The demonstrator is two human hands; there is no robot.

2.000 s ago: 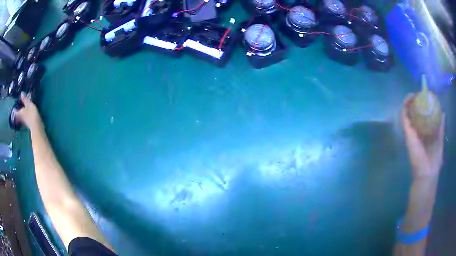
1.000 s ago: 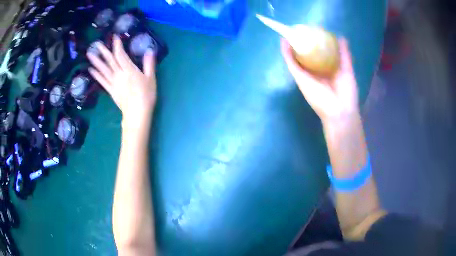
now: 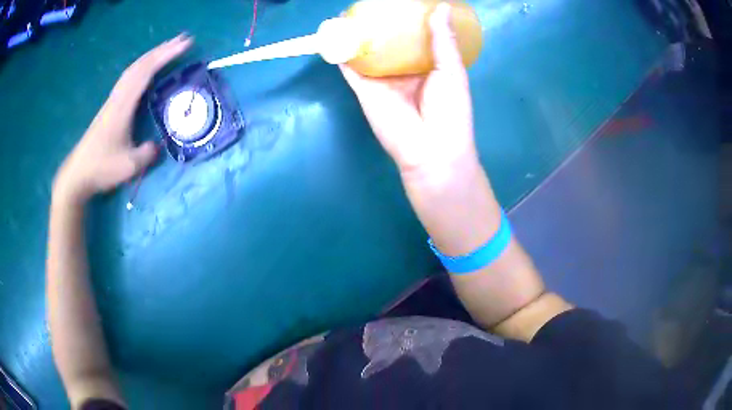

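Observation:
A black squarish loudspeaker unit (image 3: 195,114) with a bright white round centre lies on the green bench, upper left. My left hand (image 3: 108,132) is beside its left edge, thumb and fingers spread apart; whether the thumb touches it is unclear. A thin lead wire with a tiny white connector plug (image 3: 130,206) trails below the unit. My right hand (image 3: 429,108) grips the amber glue bottle (image 3: 401,40), held sideways. Its long cream-white nozzle (image 3: 265,53) points left, the tip at the unit's upper edge. Whether glue comes out cannot be seen.
The dark green bench top (image 3: 265,248) curves down to its edge at the right, with grey floor (image 3: 610,232) beyond. Parts with white strips (image 3: 58,16) show at the top left corner. Another red lead wire with a white plug (image 3: 247,42) hangs in from the top.
The view has shifted. The blue bin has left the picture. My left hand has moved from the waiting speakers to a single unit, and the bottle has turned and come left to that unit.

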